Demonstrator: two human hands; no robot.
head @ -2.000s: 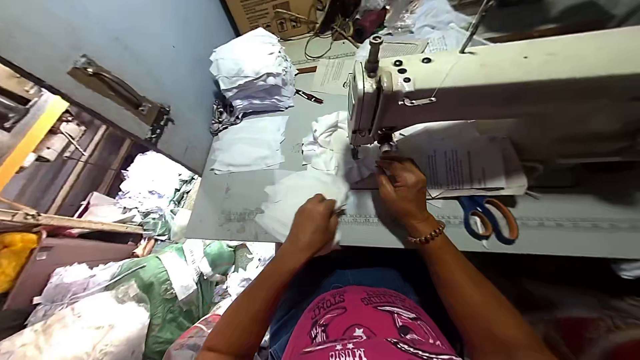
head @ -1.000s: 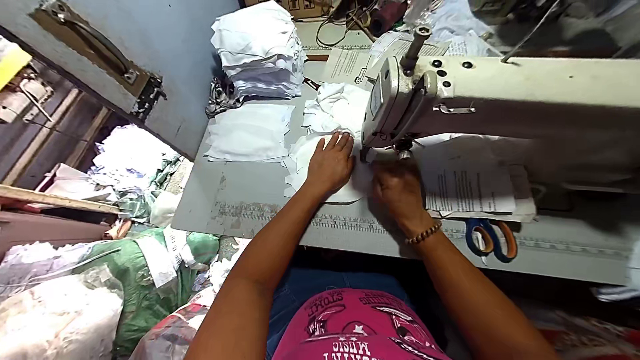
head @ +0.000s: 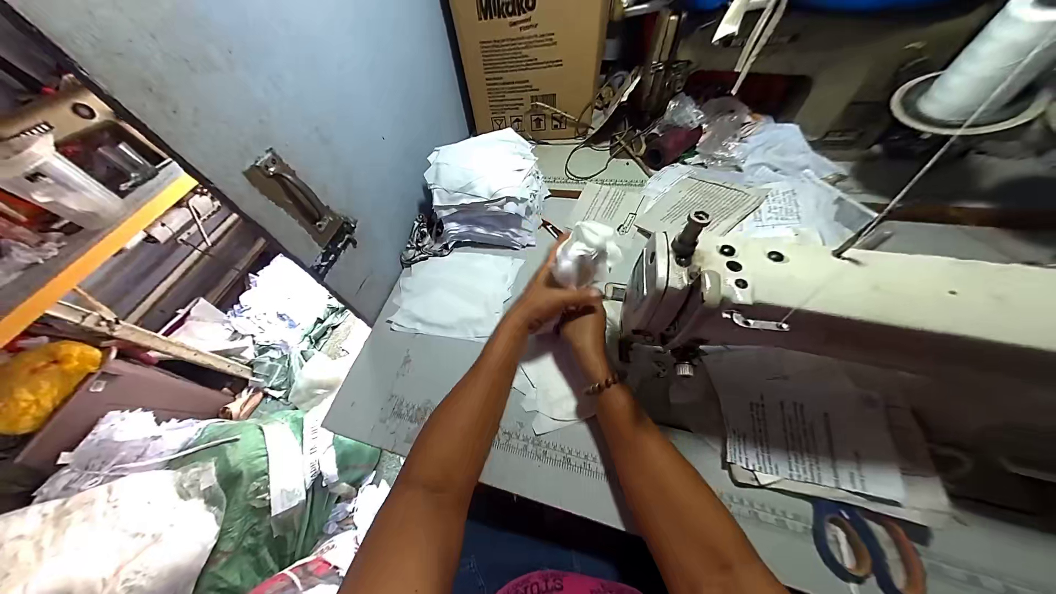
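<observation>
A bunched white fabric piece (head: 584, 252) is gripped in my left hand (head: 549, 301), raised beside the head of the sewing machine (head: 825, 305). My right hand (head: 582, 326), with a beaded bracelet at its wrist, meets the left hand just below the cloth; its fingers are mostly hidden, so its hold is unclear. Under my wrists more white fabric pieces (head: 557, 388) lie on the table. Left of my hands lies a flat stack of white cloth pieces (head: 454, 293), with a taller pile (head: 483, 177) behind it.
Blue-and-orange-handled scissors (head: 850, 544) lie at the table's front right, near printed papers (head: 808, 421). A cardboard box (head: 532, 66) stands behind the piles. A metal door (head: 330, 99) with a handle borders the left. Green sacks (head: 264, 495) and scraps fill the floor. A thread cone (head: 982, 74) stands at back right.
Both hands have moved from beside the needle area to the left of the machine head and come together. The white fabric, flat under my left hand a second ago, is now bunched and lifted.
</observation>
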